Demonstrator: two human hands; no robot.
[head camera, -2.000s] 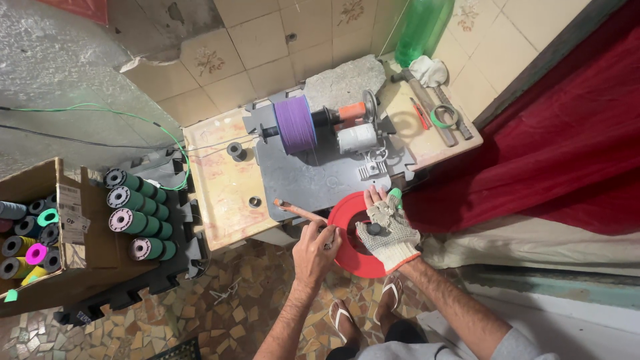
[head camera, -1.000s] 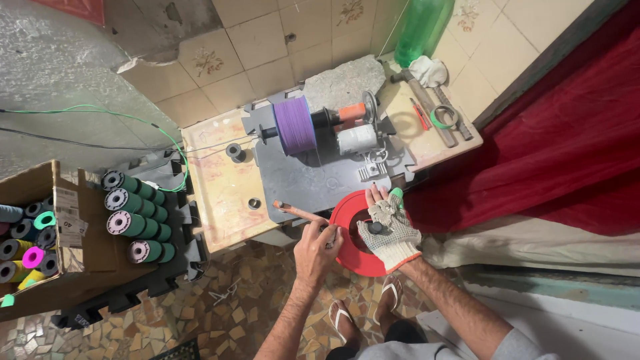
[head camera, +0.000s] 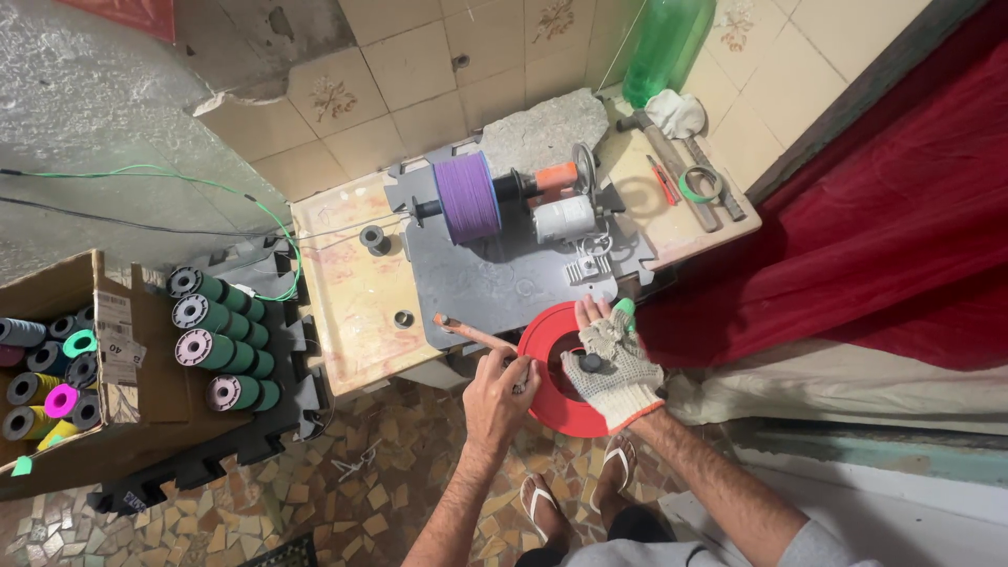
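Observation:
My left hand (head camera: 502, 392) is bare and closed around a thin wooden stick (head camera: 472, 331) at the left side of a red ring-shaped disc (head camera: 543, 339). Over the disc's right part lies my right hand (head camera: 618, 362), in a white knit fingerless glove with green on one fingertip. Its palm faces up, fingers apart, with a small black round piece (head camera: 591, 363) on it. Beyond both hands, a large spool of purple cord (head camera: 467, 197) sits on a horizontal shaft, beside a white cylindrical motor (head camera: 564, 219) and an orange part (head camera: 556, 178).
A grey foam mat (head camera: 472, 291) lies on the worktop (head camera: 346, 331). To the right are a red cutter (head camera: 663, 181) and green tape roll (head camera: 699, 184). At left, green thread spools (head camera: 213, 315) stand near a cardboard box (head camera: 165, 378) of spools. A red curtain (head camera: 827, 236) hangs right.

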